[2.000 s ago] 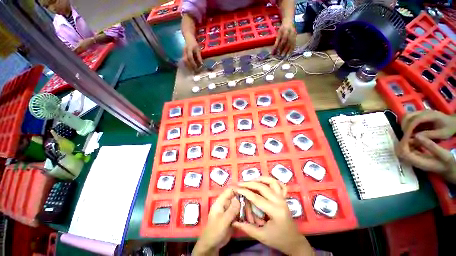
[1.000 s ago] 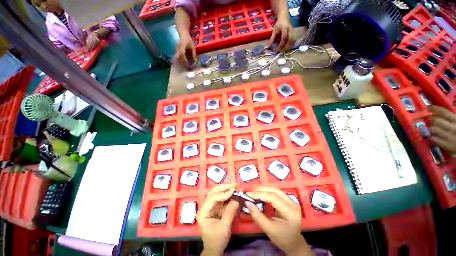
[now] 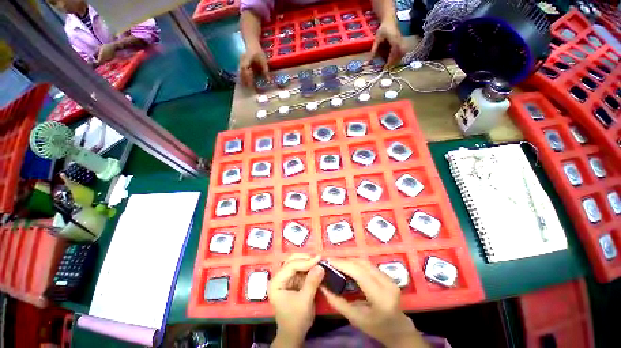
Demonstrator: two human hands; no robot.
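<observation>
A red turnover tray lies in front of me, its square pockets holding smartwatch bodies. Most show a round disc on a silver back; the two at the front left show a plain face. My left hand and my right hand meet over the front row and hold one watch body between their fingertips, its dark side showing. Another watch body partly shows below my right fingers. The pockets under my hands are partly hidden.
White record sheet at left, spiral notebook at right. White bottle and black fan at back right. White charging discs on wires lie behind the tray. Another person's hands are across the bench. More trays stand right.
The watch body in my hands has turned to show its dark side. The other person's hand at the right has left the picture, uncovering the right tray.
</observation>
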